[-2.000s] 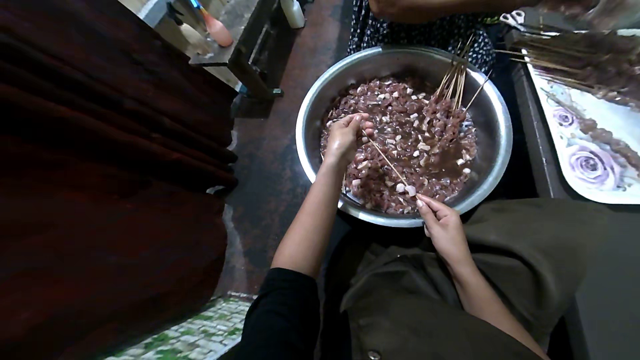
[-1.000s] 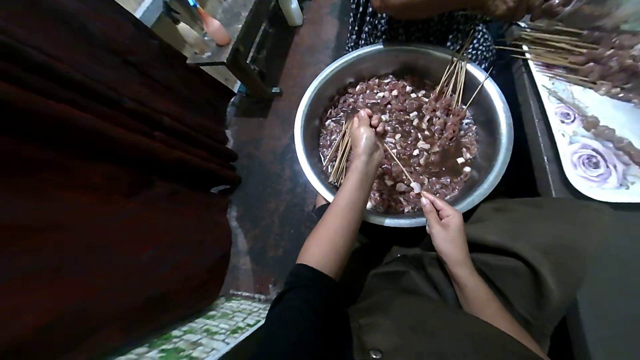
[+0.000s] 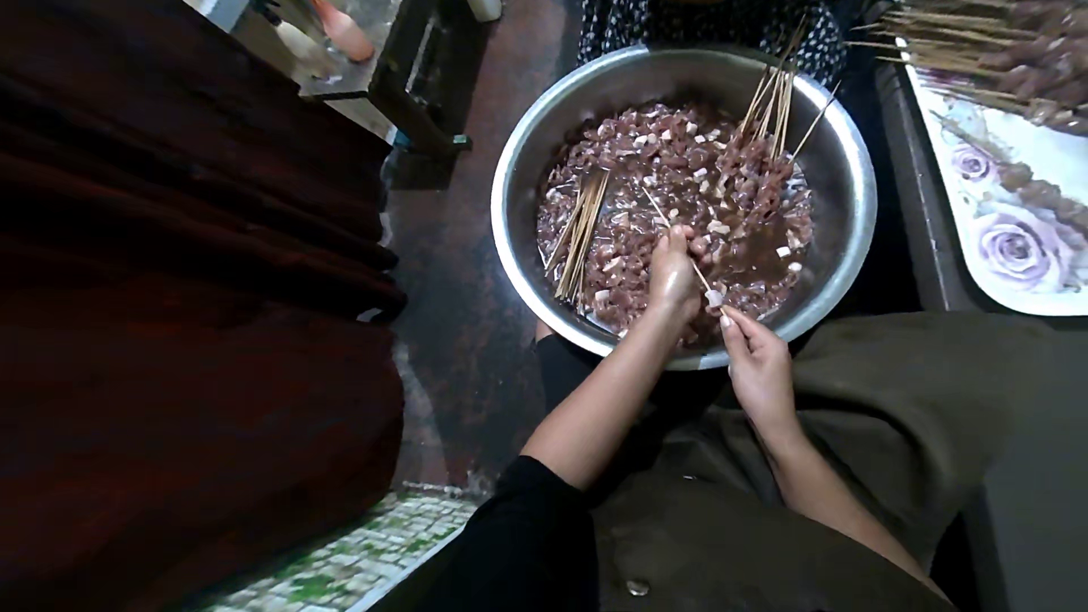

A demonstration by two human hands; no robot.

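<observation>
A wide metal basin (image 3: 512,217) holds wet chopped meat (image 3: 629,140) with pale cubes in it. Over its near part, my right hand (image 3: 756,348) pinches the lower end of a thin wooden skewer (image 3: 702,277), with a pale piece on it just above the fingertips. My left hand (image 3: 676,272) is closed around the skewer's middle, and the skewer's thin tip sticks out beyond it. Whether meat is inside the left hand is hidden. A bundle of bare skewers (image 3: 584,238) lies on the meat at the left. Loaded skewers (image 3: 769,110) lean against the basin's far right side.
At the right, a white floral tray (image 3: 986,270) holds many meat skewers (image 3: 1020,59). A wooden bench (image 3: 382,85) with bottles (image 3: 344,32) stands at the upper left, beside a dark red curtain (image 3: 195,340). Beyond the basin is another person's patterned clothing (image 3: 714,25).
My left hand has come down from the basin's left part toward my right hand and now closes on the skewer. The bare bundle is fully uncovered. My right hand has stayed nearly in place.
</observation>
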